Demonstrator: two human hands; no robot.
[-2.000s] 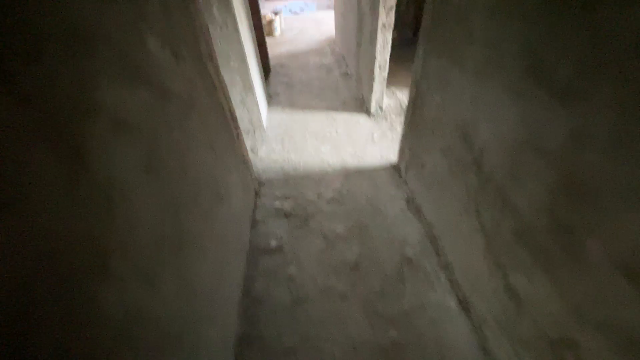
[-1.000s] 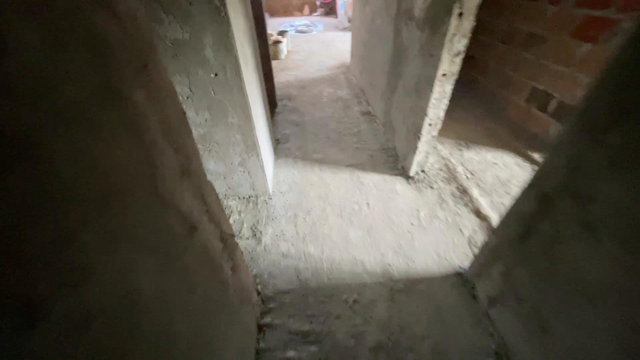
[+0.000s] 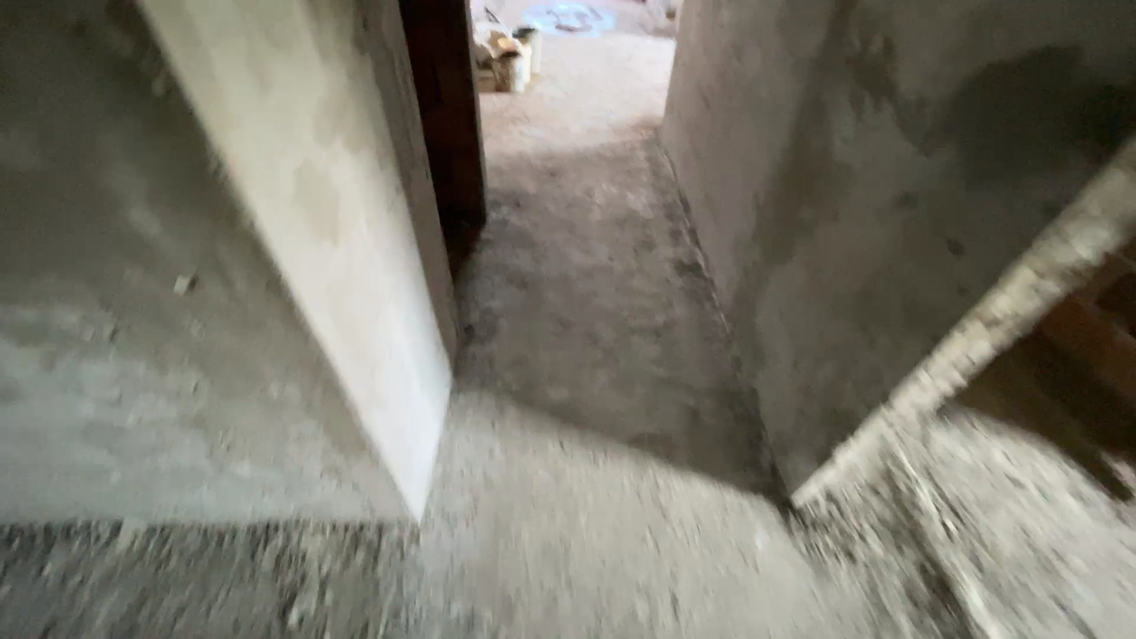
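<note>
Neither my left hand nor my right hand shows in the head view, so what they hold or touch is hidden. Ahead of me a rough concrete floor [image 3: 586,319] runs between a plastered wall corner [image 3: 355,222] on the left and a grey plastered wall [image 3: 799,222] on the right. Far off, just past the passage on its left side, stand buckets [image 3: 509,71] with pale, stained sides. A light blue patch [image 3: 570,18] lies on the floor beyond them; its material cannot be told.
On the left, a dark doorway [image 3: 444,106] opens off the passage. The right wall ends in a rough, broken edge [image 3: 958,355], with brickwork [image 3: 1083,337] behind it. Loose grit and debris [image 3: 932,524] cover the ground at the lower right and lower left.
The view has moved forward along the passage. The dark side walls that flanked the earlier frames are out of view, and the wall corners and far buckets appear closer.
</note>
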